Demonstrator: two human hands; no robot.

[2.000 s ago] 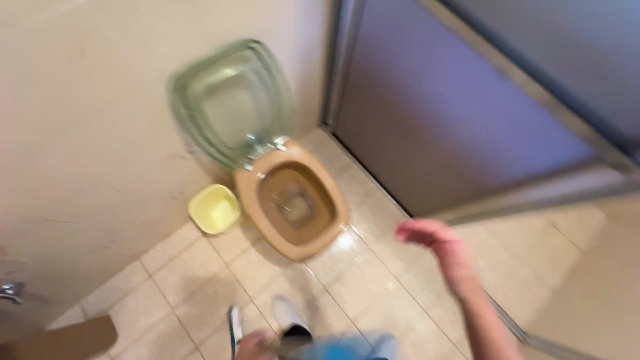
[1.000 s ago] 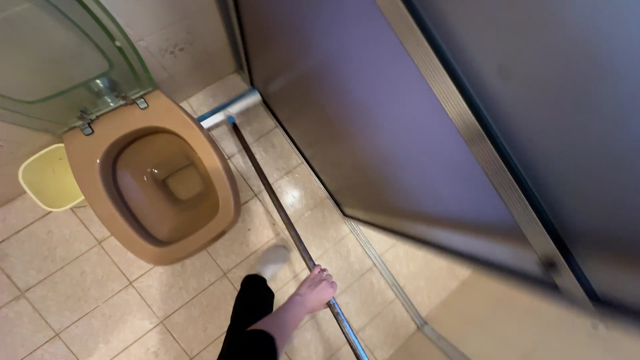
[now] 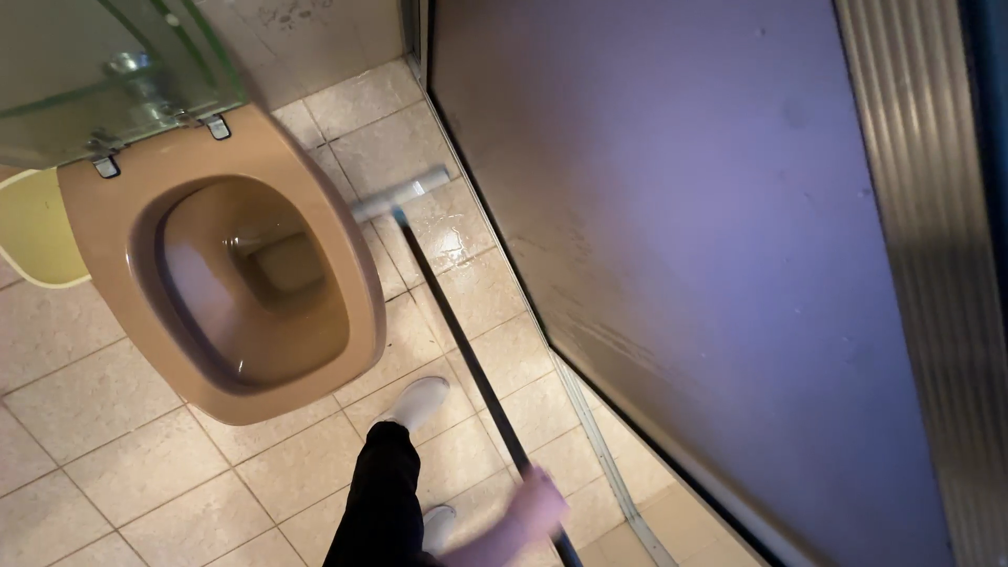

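Observation:
My left hand (image 3: 539, 504), slightly blurred, is closed around the dark pole (image 3: 465, 342) of a floor squeegee at the bottom of the view. The pole slants up and left to the squeegee head (image 3: 417, 187), which lies on the tiled floor between the toilet bowl (image 3: 358, 315) and the shower panel's lower edge. Wet, shiny tiles (image 3: 453, 244) show just below the head, whose left end is close to the bowl's rim. My right hand is out of view.
A green translucent toilet lid (image 3: 71, 87) stands raised at the upper left, by a yellow plastic bin (image 3: 47, 228). A tinted shower panel (image 3: 669, 236) fills the right, with a metal floor track (image 3: 606, 465) below. My light shoe (image 3: 421, 402) is near the pole.
Two seconds ago my right hand was in view; now it is not. The squeegee head has moved back from the wall corner along the floor. The view has come closer to the toilet.

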